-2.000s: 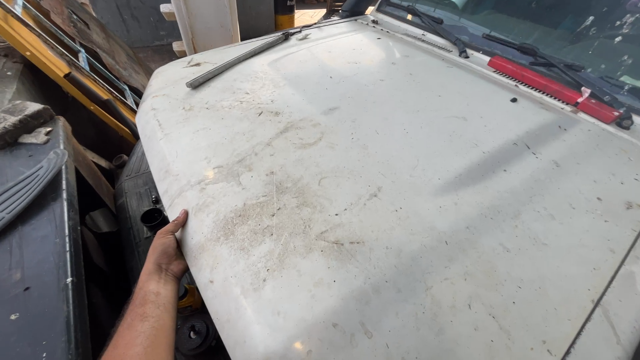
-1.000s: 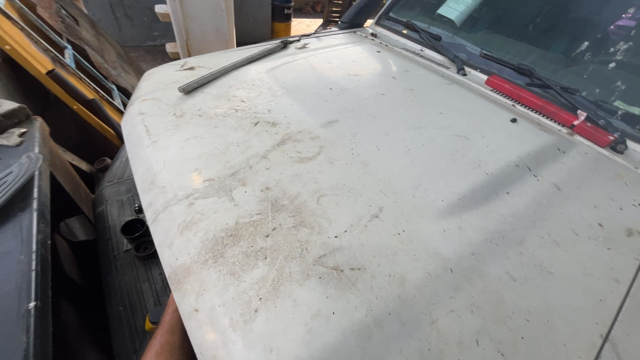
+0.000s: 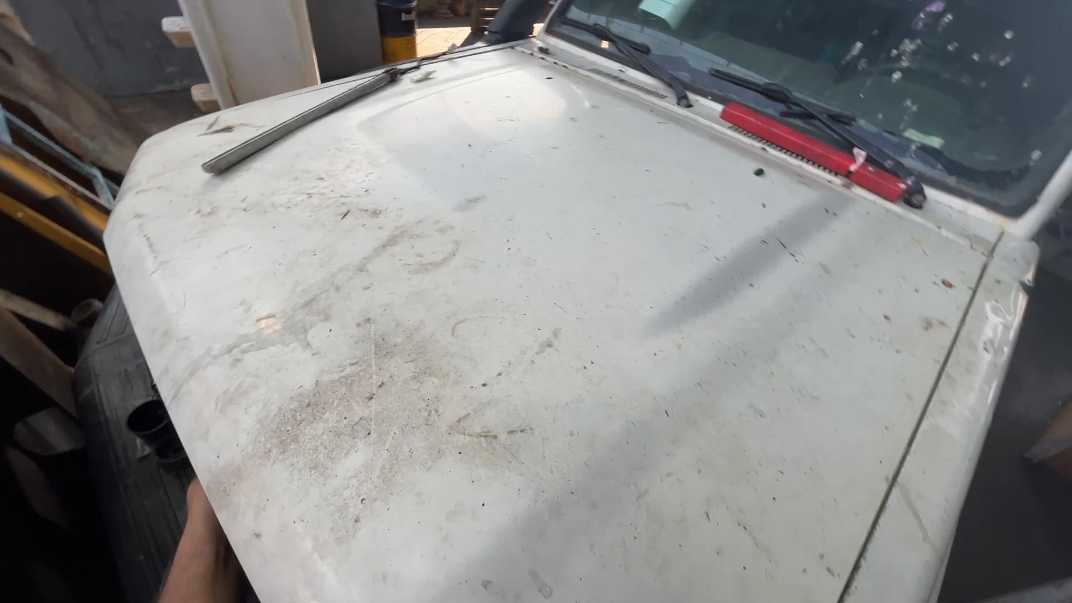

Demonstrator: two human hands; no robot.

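A dirty white vehicle hood (image 3: 544,335) fills most of the head view. At the lower left, my left hand (image 3: 205,511) reaches under the hood's front edge; only its wrist side and forearm show, and the fingers are hidden. Near the far left corner of the hood lies a long grey strip (image 3: 297,121). A red bar-shaped tool (image 3: 787,138) with a toothed lower edge rests by the base of the windshield, under a wiper arm (image 3: 825,121). My right hand is out of view.
Black round containers (image 3: 149,419) sit on the dark ribbed surface (image 3: 126,502) beside the front edge. Yellow and blue bars (image 3: 59,205) stand at the left. A white post (image 3: 251,50) and a black-and-yellow drum (image 3: 397,32) are behind the hood.
My left hand has gone from the outside of the hood's front edge, thumb on top, to beneath it. The view has shifted somewhat.
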